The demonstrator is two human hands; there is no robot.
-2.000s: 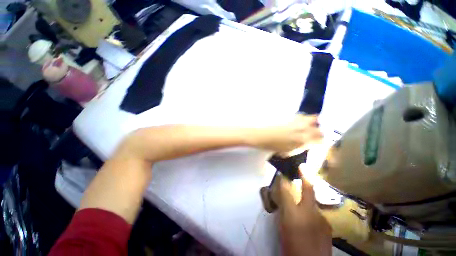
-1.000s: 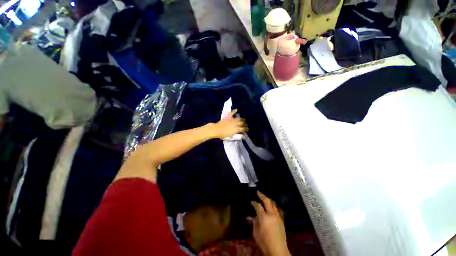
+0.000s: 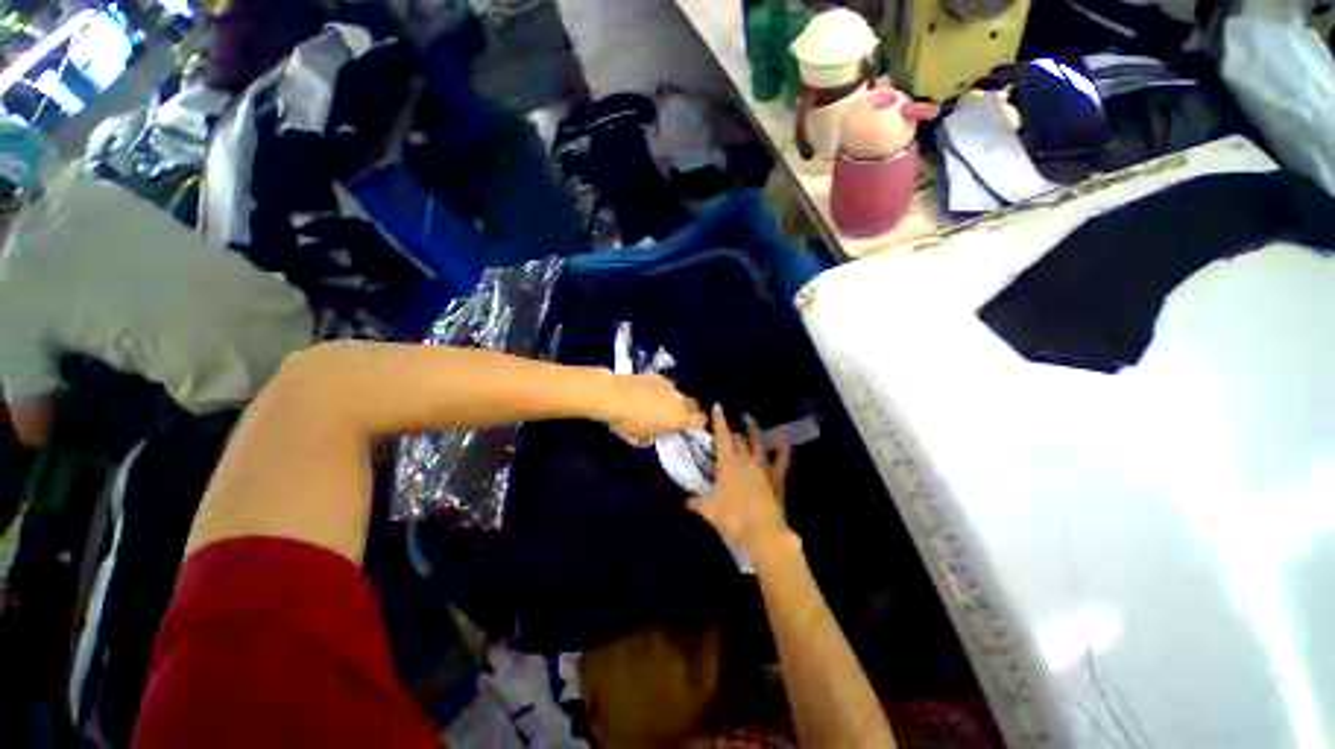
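Note:
White strips [image 3: 685,463] lie bent over a dark heap of cloth [image 3: 586,563] beside the table at lap level. My left hand [image 3: 655,408] is bare and closed on the upper end of the strips. My right hand [image 3: 745,487] is just right of it, fingers spread, over the strips' right side; whether it grips any is unclear. A black curved piece [image 3: 1127,271] lies flat on the white table [image 3: 1010,483].
A clear crinkled bag [image 3: 476,395] lies left of the hands. A pink bottle [image 3: 874,183] and a white-capped container [image 3: 835,73] stand on a neighbouring table. A person in a grey shirt [image 3: 161,293] is at far left. Fine threads lie on the white table.
The view has swung left from the sewing machine to the lap-side heap. Since one second ago, my right hand has moved up beside my left hand, and the strips are now bunched and bent.

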